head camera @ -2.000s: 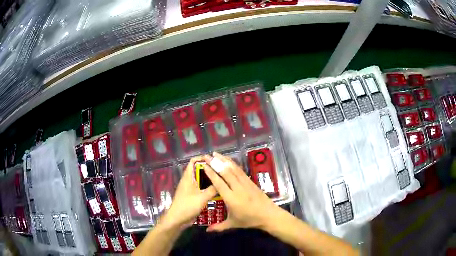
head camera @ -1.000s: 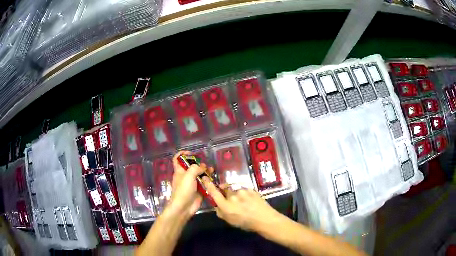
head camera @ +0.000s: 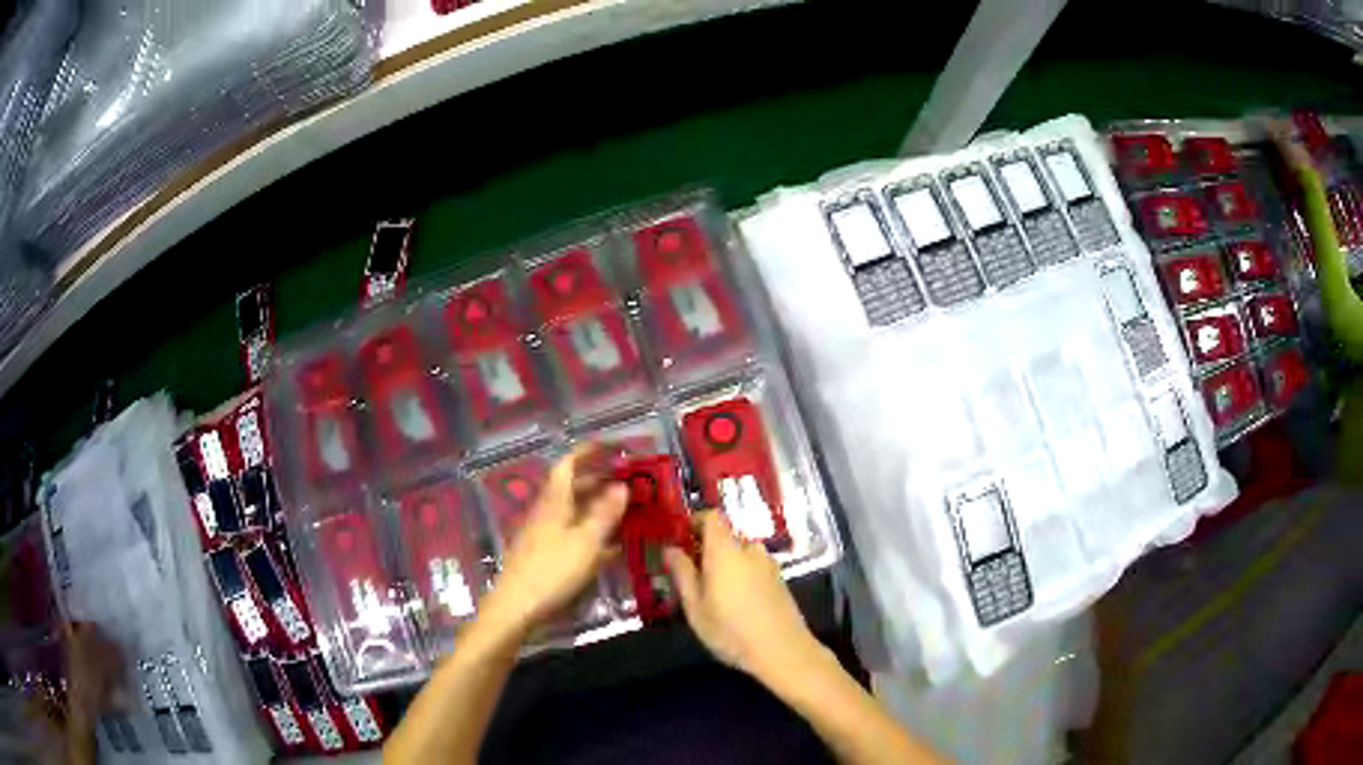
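A red phone (head camera: 652, 520) is between my hands over the near edge of the clear blister tray (head camera: 576, 643), its red rear with a round ring facing up. My left hand (head camera: 576, 523) grips its upper left side. My right hand (head camera: 728, 586) holds its lower right side. Fingers cover part of the phone. The tray holds two rows of red phones under clear plastic; the one at the near right corner (head camera: 733, 471) looks sharper and brighter.
A white front housing tray (head camera: 972, 434) with dark-edged frames lies to the right. Red phone bodies (head camera: 277, 593) lie left, with single ones (head camera: 387, 260) on the green belt. Another person's arm (head camera: 1321, 239) shows far right, another's hand (head camera: 93, 668) far left. A raised shelf (head camera: 277, 142) runs behind.
The phone has turned from a tilted, edge-on pose to show its red rear. My hands have moved to its two sides. Other people's hands have appeared at both sides, and the view has shifted.
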